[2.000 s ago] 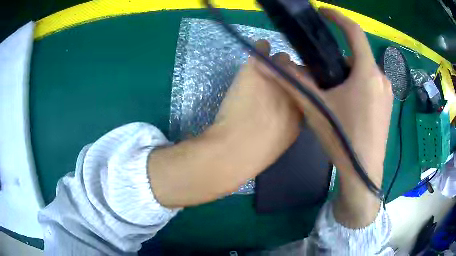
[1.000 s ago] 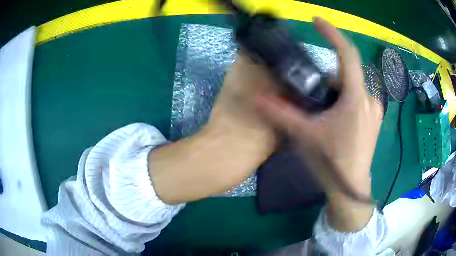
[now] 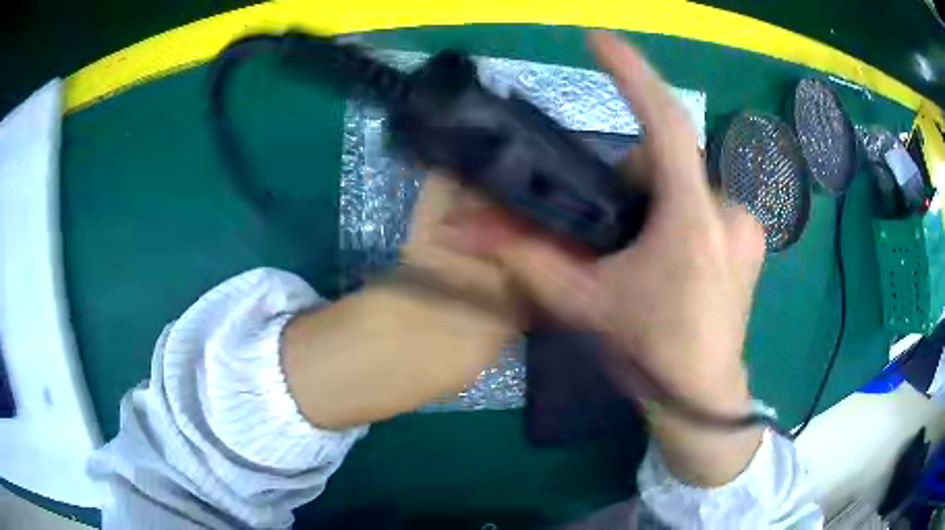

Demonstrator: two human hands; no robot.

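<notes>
A black electric screwdriver point(image 3: 518, 155) lies tilted across my right hand point(image 3: 663, 269), held between thumb and fingers; it is blurred and its tip is hidden. Its cable loops at the left and crosses my wrists. My left hand point(image 3: 446, 280) is under and beside the screwdriver, over the phone unit; its fingers are hidden, so what it holds cannot be told. The dark phone unit point(image 3: 575, 393) shows below my hands, its upper part mostly covered. Silvery bubble wrap point(image 3: 373, 197) lies under it.
Two round screw trays stand to the right, one nearer point(image 3: 765, 181) and one farther point(image 3: 825, 135). A green perforated basket point(image 3: 904, 274) is at the far right. White foam board point(image 3: 36, 290) lies at the left. Yellow tape point(image 3: 497, 15) edges the bench beyond the wrap.
The screwdriver and my right hand have moved left, and the screwdriver has tilted flatter. Its cable now loops at the left. The nearer screw tray has come into view.
</notes>
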